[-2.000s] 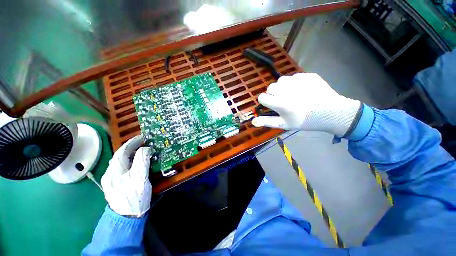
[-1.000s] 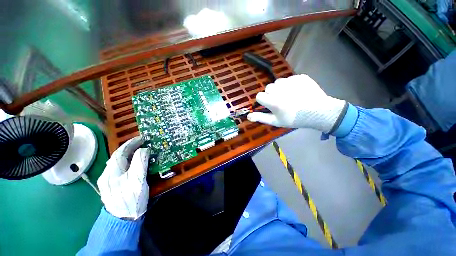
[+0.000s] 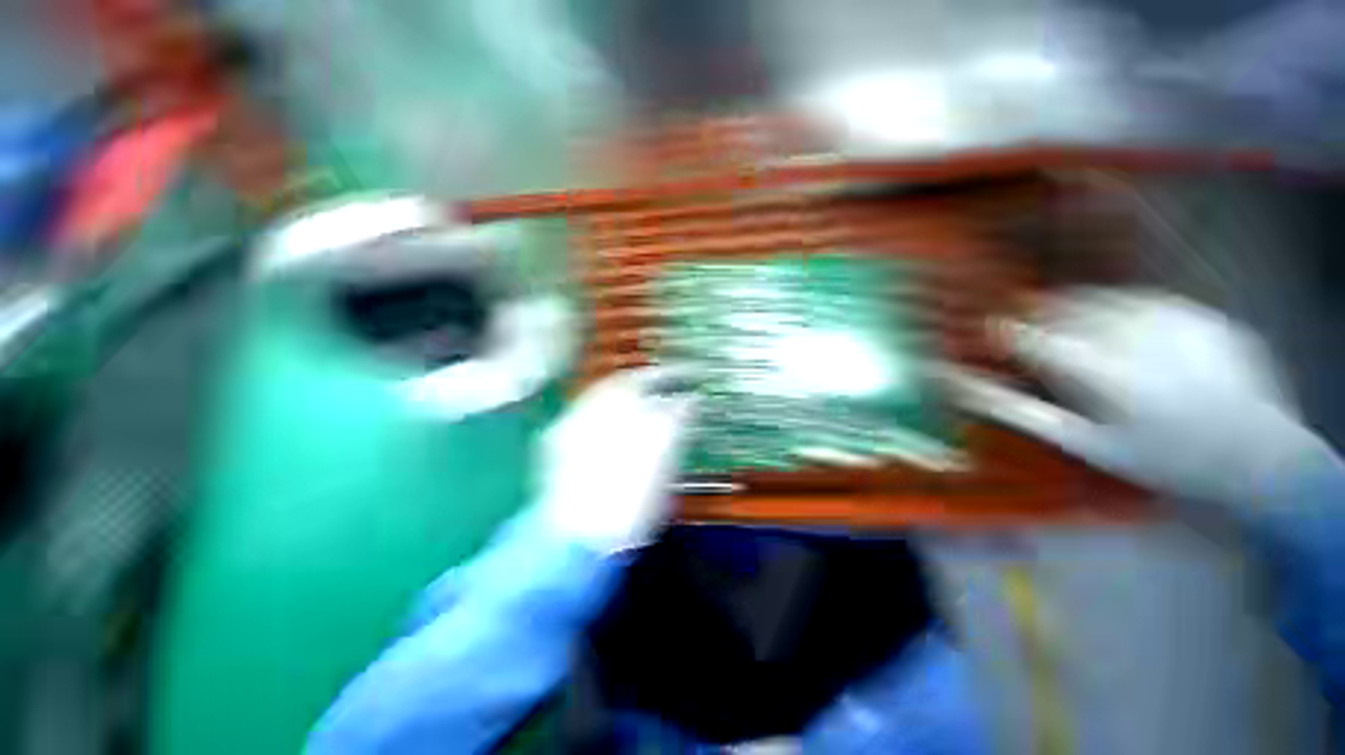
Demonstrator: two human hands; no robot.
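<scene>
The frame is strongly blurred. The green circuit board [image 3: 797, 347] lies on the orange-brown slotted grate [image 3: 915, 506]. My left hand [image 3: 612, 457], in a white glove, is at the board's left edge; its fingertips reach the board, but the blur hides how it grips. My right hand [image 3: 1165, 384], in a white glove, is over the grate to the right of the board, apart from it, with thumb and forefinger spread. The blur hides whether the cutters are in it.
The white desk fan [image 3: 502, 354] stands on the green mat [image 3: 354, 516] to the left of the grate. A clear shield with a brown-red lower edge [image 3: 885, 174] crosses behind the board. A blurred dark belt [image 3: 118, 428] is at the far left. Yellow floor tape [image 3: 1037, 649] shows below right.
The view has swung left, so the board, grate and fan appear further right and the belt has come in. My right hand has moved further from the board's edge, its thumb and forefinger wider apart.
</scene>
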